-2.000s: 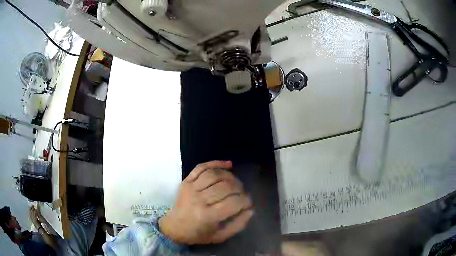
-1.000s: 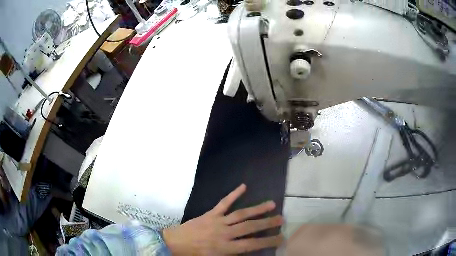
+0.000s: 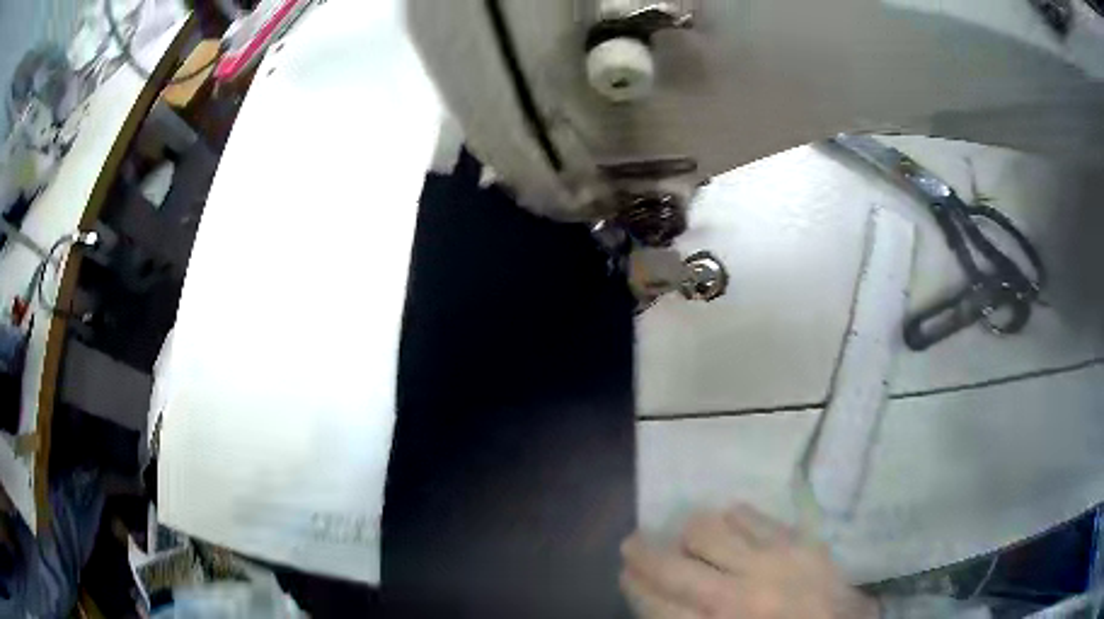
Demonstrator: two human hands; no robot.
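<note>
A long black fabric panel (image 3: 515,411) lies on the white table under the cream-white sewing machine head (image 3: 775,73). Its right edge runs by the needle and presser foot area (image 3: 617,248). My right hand (image 3: 732,568) is at the bottom, at the fabric's right edge, blurred, with its fingers curled; whether it grips the fabric is unclear. My left hand is not visible; only a pale sleeve (image 3: 230,599) shows at the bottom left.
A white ruler (image 3: 862,363) and black-handled shears (image 3: 969,254) lie right of the needle. A white basket (image 3: 176,556) stands below the table's left edge. Another wood-edged table (image 3: 73,254) is at far left. Something blue shows at bottom right (image 3: 1053,562).
My left hand has left the black fabric and gone out of view. My right hand shows more clearly at the fabric's right edge. The view has shifted.
</note>
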